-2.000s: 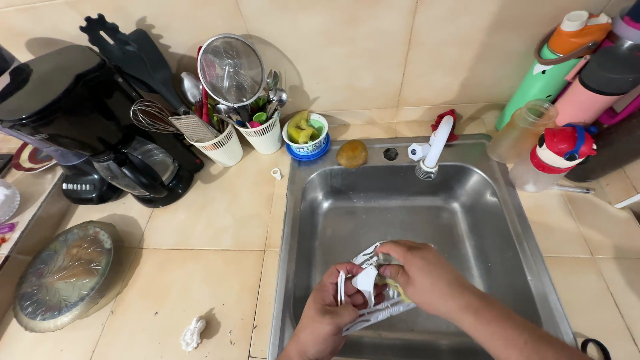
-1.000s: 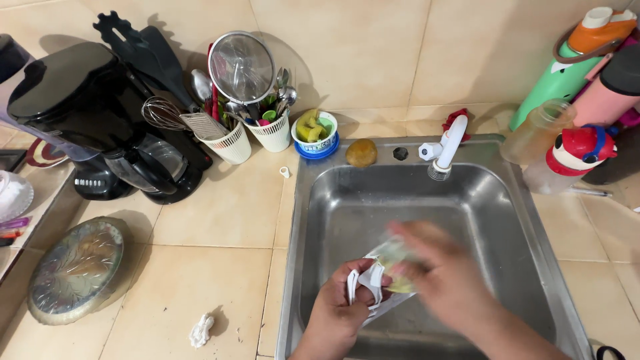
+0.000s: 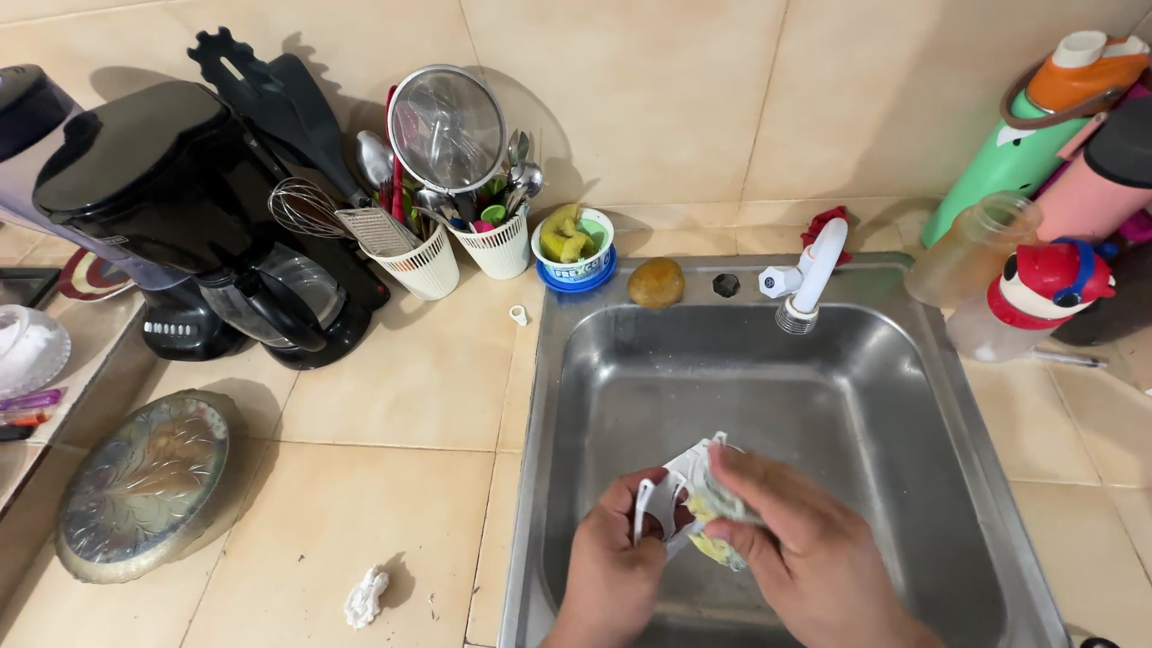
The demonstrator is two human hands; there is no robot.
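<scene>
Above the basin of the stainless steel sink [image 3: 720,378], my left hand [image 3: 621,549] grips a white plastic piece [image 3: 661,504] with openings in it; what the piece is I cannot tell. My right hand [image 3: 792,531] holds a worn yellow and grey-green sponge [image 3: 715,517] against the piece's right side. The fingers hide part of both things. Behind the basin stands the white faucet [image 3: 814,270], with no water seen coming from it.
A brownish round object [image 3: 656,283] and a tub with yellow-green scraps [image 3: 572,243] sit at the sink's back left. Bottles [image 3: 1017,153] crowd the right. On the left counter are a coffee maker [image 3: 180,207], utensil baskets [image 3: 418,270], a glass dish [image 3: 148,486] and a crumpled white wad [image 3: 366,597].
My right hand, blurred over the white piece a second ago, now shows more clearly with the sponge against it. My left hand keeps its grip on the piece.
</scene>
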